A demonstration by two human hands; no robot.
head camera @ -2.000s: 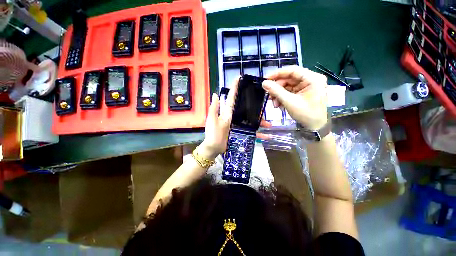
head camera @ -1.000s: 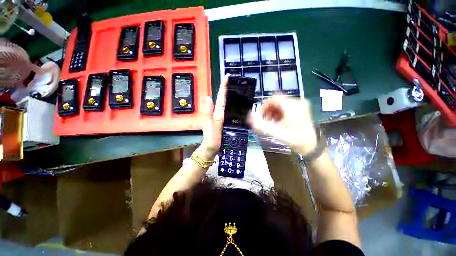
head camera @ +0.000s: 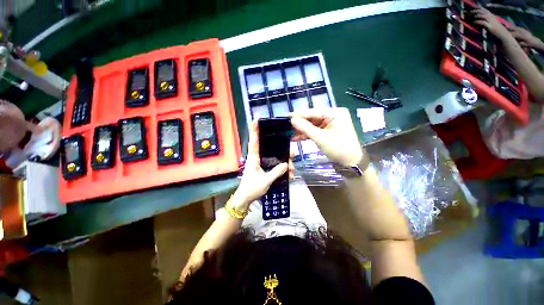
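Note:
An open black flip phone [head camera: 275,143] is held above the lap, screen half up and keypad towards me. My left hand [head camera: 260,177] grips it from the left, with the thumb across its middle. My right hand [head camera: 331,134] has its fingertips at the top right corner of the screen half. Whether they pinch a film there is too small to tell. A red foam tray [head camera: 170,179] on the left holds several closed phones and one open phone [head camera: 82,95]. A pale blister tray [head camera: 262,67] with dark-framed lenses lies behind my hands.
Tweezers [head camera: 365,97], a black angular item [head camera: 385,95] and a white square [head camera: 371,119] lie on the right, near a white device [head camera: 444,109]. Clear plastic waste [head camera: 411,190] fills a carton below. Another person's hands reach over a second red tray [head camera: 453,67]. A fan stands left.
The view has turned and shifted, so the trays appear tilted and lower. My right hand has moved to the phone's top corner; my left thumb now lies across the phone. Another person's hands have appeared at right.

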